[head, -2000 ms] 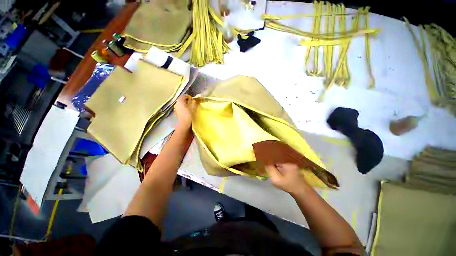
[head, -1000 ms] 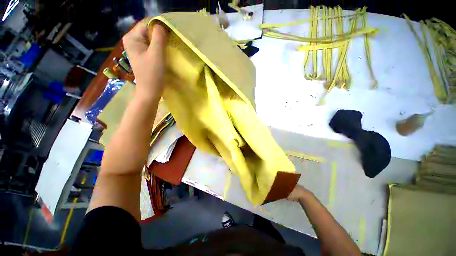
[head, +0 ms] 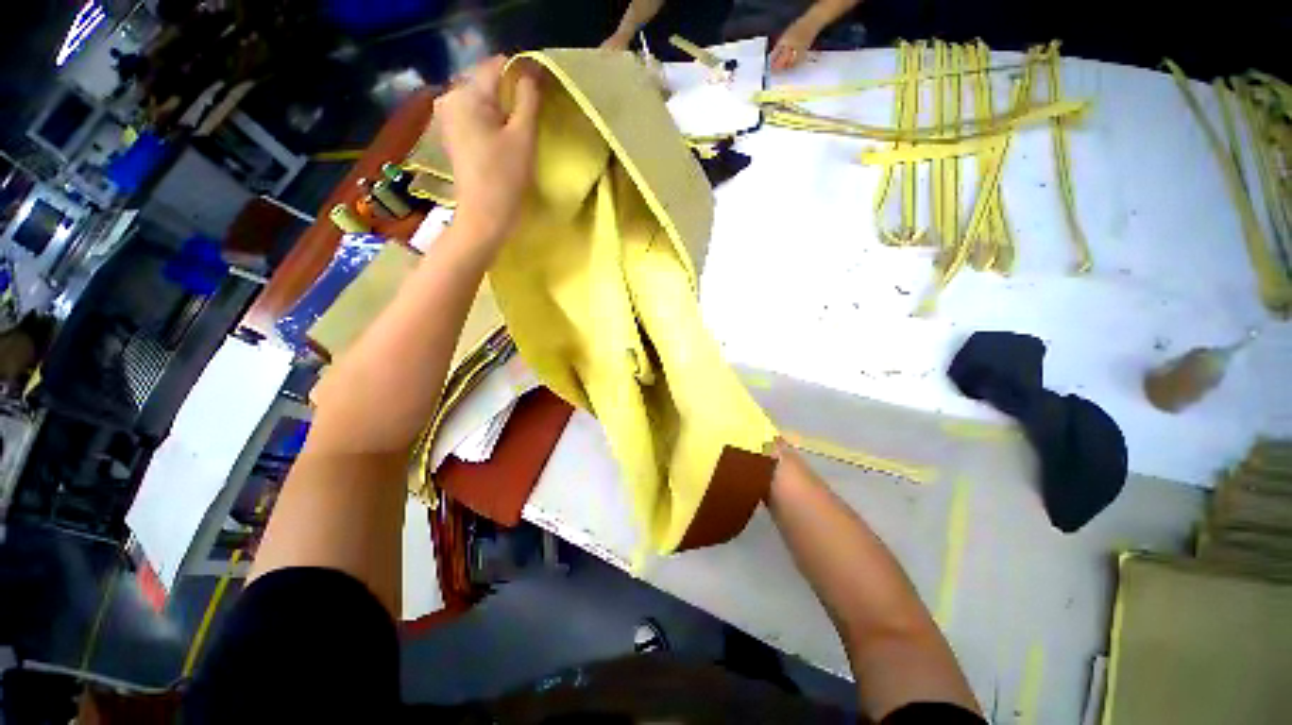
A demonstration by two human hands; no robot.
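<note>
The bag body (head: 609, 305) is lifted and slanted over the near edge of the bench, its bright yellow inner face toward me and khaki outside at the top right. My left hand (head: 489, 135) is closed on its upper rim, at the upper left. A red-brown patch (head: 726, 499) shows at its lower end. My right hand (head: 777, 465) is at that end, mostly hidden behind the patch; only the wrist side shows, so its grip cannot be seen.
Black cloth (head: 1049, 425) and the glue bottle (head: 1190, 377) lie right. Yellow-green strips (head: 942, 156) lie at the back, stacked bag bodies (head: 1204, 637) at lower right. Papers and a reddish-brown board (head: 513, 460) lie left. Another person's hand (head: 798, 43) is at the far edge.
The bag body was low over the bench, then was raised at its left end by my left hand. Its patched end has swung down and left. Another person's hands have appeared at the far edge.
</note>
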